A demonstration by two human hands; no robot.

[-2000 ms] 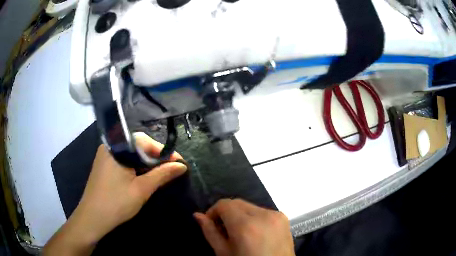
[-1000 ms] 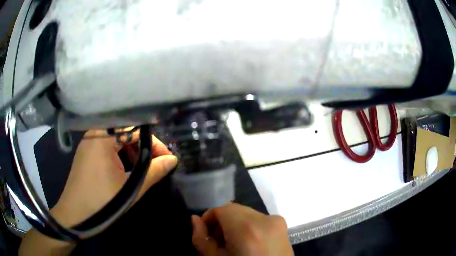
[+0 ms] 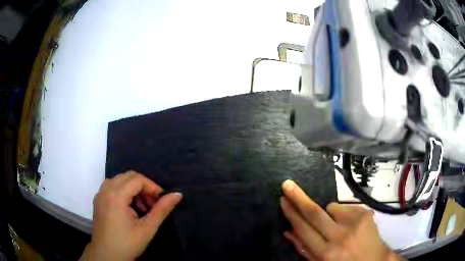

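Observation:
A black garment panel [image 3: 219, 148] lies on the white table, left of the sewing machine head [image 3: 357, 76], and runs off the bottom of the view. My left hand [image 3: 135, 211] is at the panel's left part, thumb and forefinger pinching a bit of the cloth. My right hand [image 3: 326, 222] rests on the panel with fingers extended and pointing up-left, the fingertips on the cloth. The take-up lever guard [image 3: 433, 173] hangs at the head's left end. The needle area is hidden behind the head.
Red scissors [image 3: 404, 186] show partly behind the guard. A tan card [image 3: 453, 216] with white chalk [image 3: 451, 224] and a dark case [image 3: 437, 216] lie at the right edge. The table [image 3: 102, 61] has a worn wooden edge at left and outlined plates near the head.
The view has swung left, so the machine head now stands at the right. The hands are farther apart and out from under the head. My right hand's fingers have straightened onto the cloth.

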